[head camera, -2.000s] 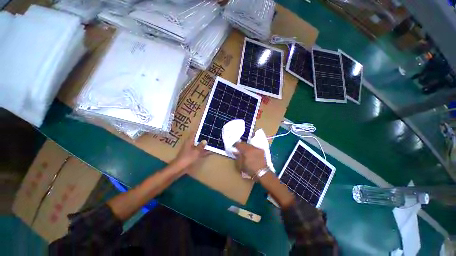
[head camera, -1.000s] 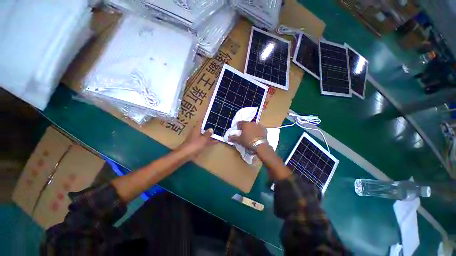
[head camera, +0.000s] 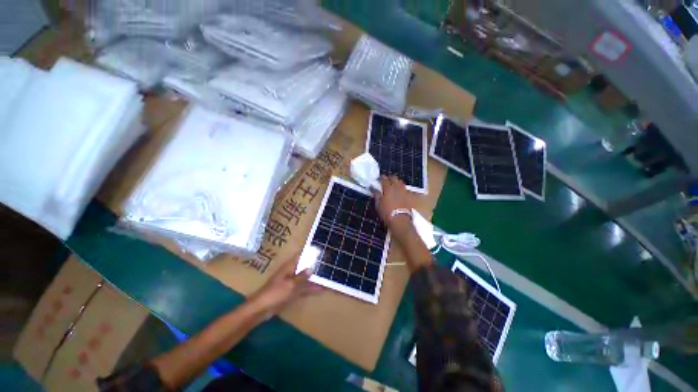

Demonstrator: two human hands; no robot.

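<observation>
A solar panel (head camera: 348, 239) lies face up on the brown cardboard sheet (head camera: 306, 164), its dark gridded face and white frame showing. My left hand (head camera: 292, 285) holds its lower left corner, thumb on the frame. My right hand (head camera: 392, 200) is at the panel's upper right edge and grips a crumpled white wiping cloth (head camera: 366, 168), which sticks out past the panel's top edge. More white material shows beside my right wrist. Another solar panel (head camera: 398, 149) lies just beyond, partly behind the cloth and hand.
White foam sheets (head camera: 65, 145) are stacked at left, beside bagged packed panels (head camera: 207, 180). Several more panels (head camera: 495, 161) lie at the right back. One panel (head camera: 484, 310) is partly under my right sleeve. A clear bottle (head camera: 585, 347) lies at right; a small flat tool (head camera: 371, 383) is at the near edge.
My right hand and the cloth have moved from the panel's lower right part to its upper edge. My left hand stays at the lower left corner. The camera view has shifted.
</observation>
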